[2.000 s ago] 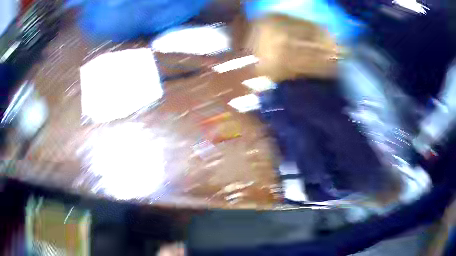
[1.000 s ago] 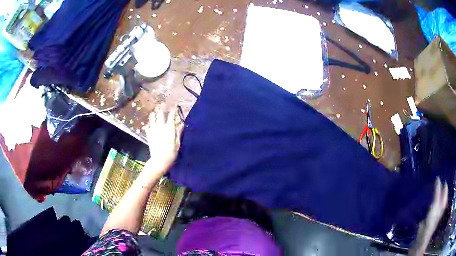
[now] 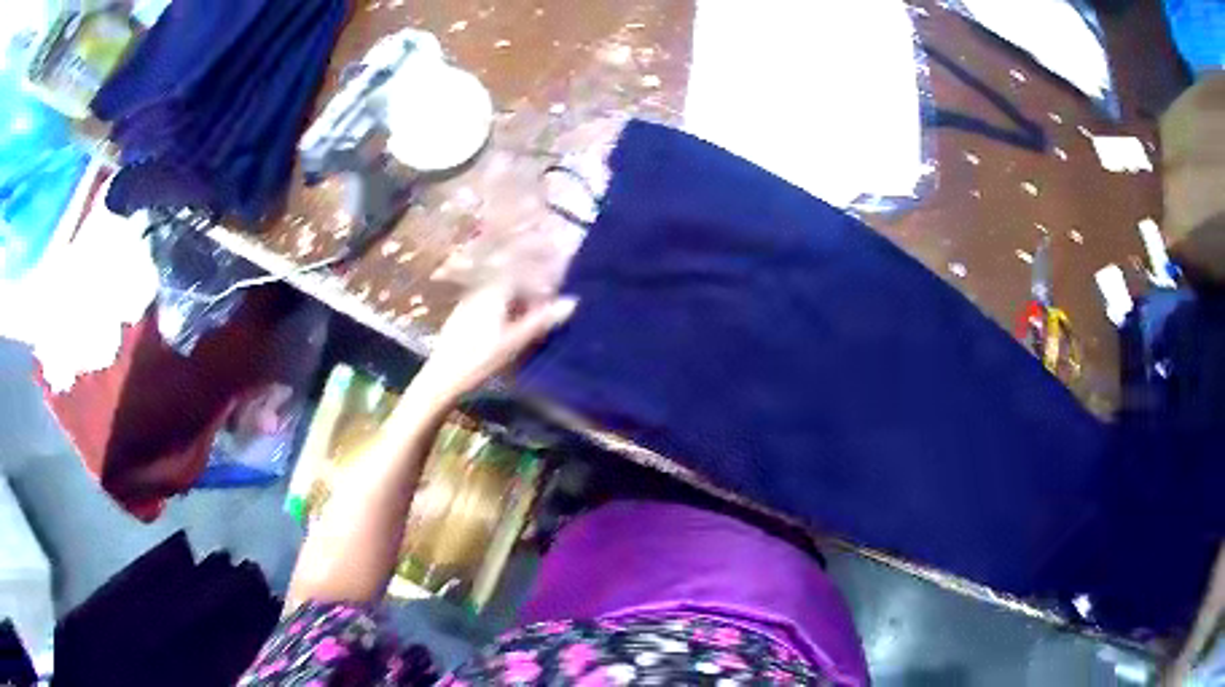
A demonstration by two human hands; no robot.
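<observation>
A navy garment (image 3: 806, 362) lies spread from the table's middle to its front right, with a thin loop at its left end. My left hand (image 3: 504, 329) is blurred at the garment's lower left edge, with its fingers apart. One fingertip touches or lies just beside the cloth, and no grip shows. Only a blurred sliver of my right hand or wrist (image 3: 1198, 651) shows at the lower right rim. What its fingers do is hidden.
White folded garment (image 3: 806, 94) behind; black hanger (image 3: 987, 114); scissors (image 3: 1048, 329) at right. Grey spray gun with white cup (image 3: 437, 114) and draped navy garments (image 3: 222, 94) at left. Brown carton (image 3: 1196, 168) at right rim. Table's front edge (image 3: 645, 456) runs diagonally.
The garment's lower left part has shifted up onto the table, uncovering the front edge. My left hand has turned towards the cloth. My right hand has mostly left the picture. The view has shifted slightly.
</observation>
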